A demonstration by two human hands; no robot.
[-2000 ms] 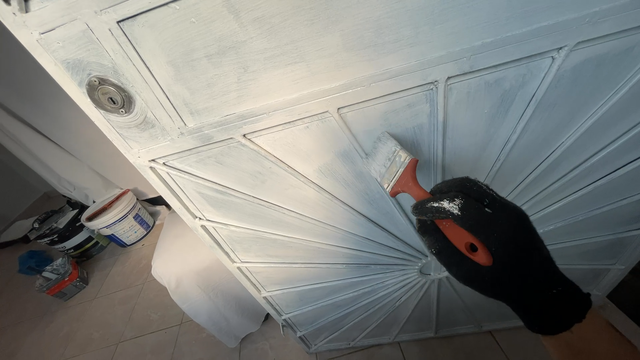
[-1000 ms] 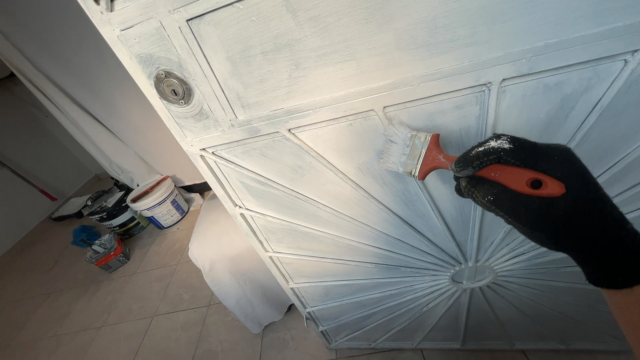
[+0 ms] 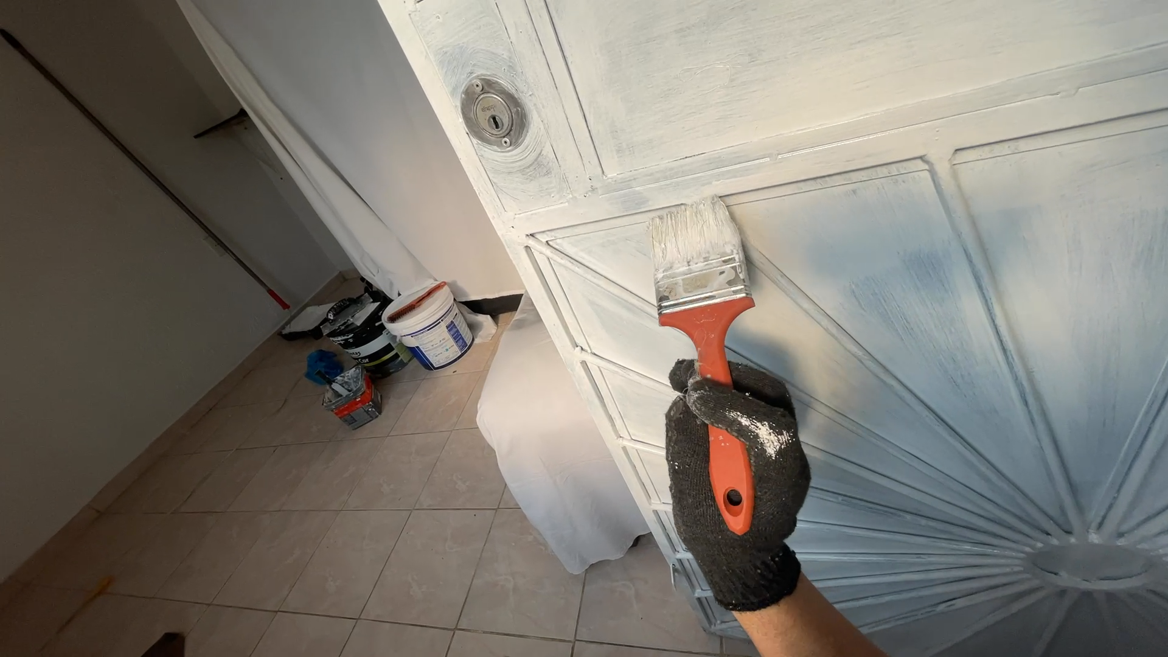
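Observation:
A black knitted work glove with white paint on its fingers covers my right hand (image 3: 739,474), which grips a flat paintbrush (image 3: 704,315) by its red handle. The brush points upward, and its white-coated bristles lie against a panel near the upper left of the sunburst relief on a metal door (image 3: 849,265). White paint covers the door unevenly, with bluish-grey streaks showing through. Up and left of the brush is a round lock cylinder plate (image 3: 494,112). My left hand is out of view.
On the tiled floor (image 3: 365,538) at the left stand a white plastic bucket (image 3: 438,338), a black paint bucket (image 3: 365,338) and a small grey-and-red container (image 3: 354,401), beside a blue crumpled item (image 3: 323,367). A white cloth (image 3: 557,447) hangs by the door's edge. A long pole (image 3: 137,160) leans along the wall.
My right hand has moved the brush leftward over the door, from farther right in the sunburst toward the lock side. The brush has turned from pointing left to pointing up. The view has shifted left.

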